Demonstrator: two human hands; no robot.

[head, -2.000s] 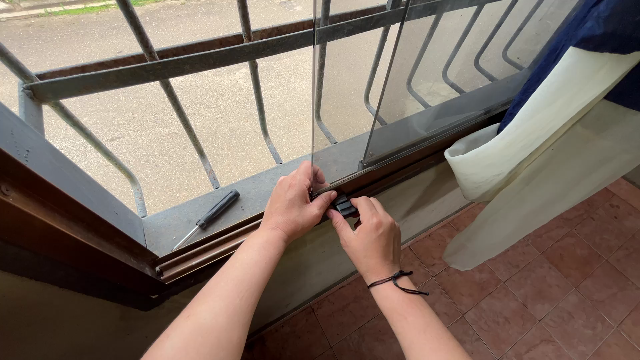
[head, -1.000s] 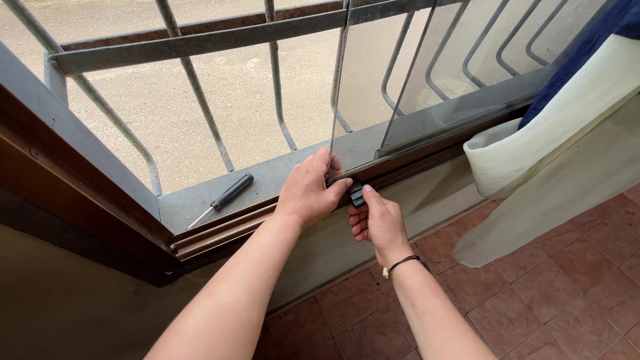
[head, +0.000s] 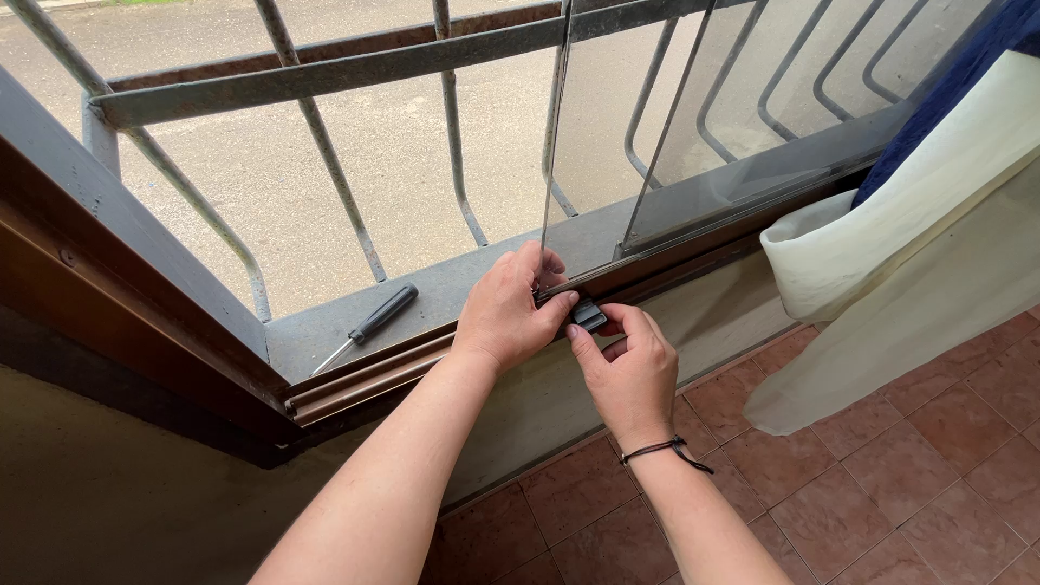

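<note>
My left hand (head: pixel 512 307) grips the lower corner of a sliding glass pane (head: pixel 597 162), its fingers behind the glass and its thumb in front. Between the thumb and forefinger of my right hand (head: pixel 627 361) is a small black plastic piece (head: pixel 588 314), close beside my left thumb at the brown window track (head: pixel 374 366). Whether the piece touches the pane cannot be told. A screwdriver (head: pixel 385 312) with a black handle lies on the grey outer sill (head: pixel 443 284), left of my hands, its tip toward the track.
Metal security bars (head: pixel 325 146) stand outside the window. The brown window frame (head: pixel 138 292) rises at the left. A white and blue curtain (head: pixel 910 236) hangs at the right over a reddish tiled floor (head: pixel 894 479). A low wall (head: pixel 520 455) runs beneath the track.
My right hand's fingers have shifted around the black piece, which shows at a different tilt than one second ago. My left hand stays at the pane's corner.
</note>
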